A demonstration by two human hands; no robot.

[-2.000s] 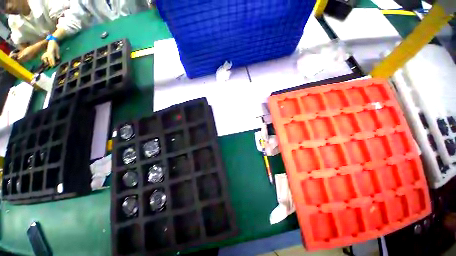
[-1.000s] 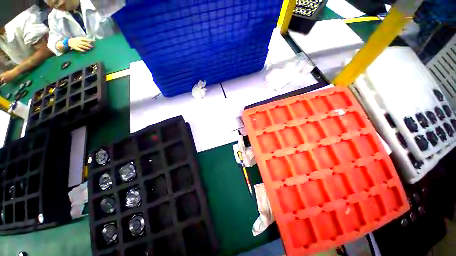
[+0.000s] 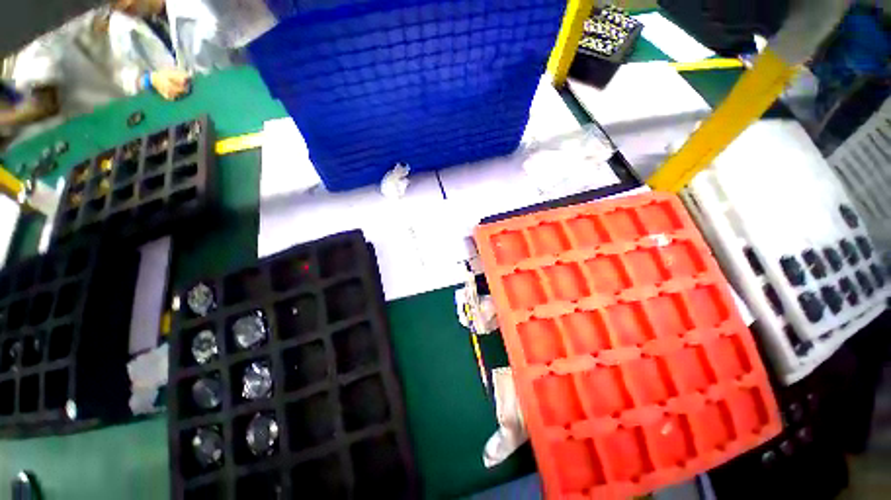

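Neither of my hands is in the picture. A black parts tray (image 3: 289,366) lies nearest in front of me on the green bench, cut off by the bottom edge. Several shiny round watch heads (image 3: 256,381) sit in its two left columns of pockets; its right columns look dark. An orange-red tray (image 3: 625,327) lies to its right, with square pockets that look mostly empty. Crumpled white paper (image 3: 505,420) and a slim yellow-red stick (image 3: 479,354) lie between the two trays.
A blue plastic crate (image 3: 410,93) stands behind on white bench sheets (image 3: 337,217). More black trays (image 3: 147,181) are at left, stacked white trays (image 3: 782,234) with dark discs at right. A yellow post (image 3: 728,122) rises behind the orange-red tray. A person's hand (image 3: 171,82) rests at upper left.
The view has turned to the right since two seconds ago, so the trays and crate appear further left and the white trays show more. The person's hand at upper left has shifted.
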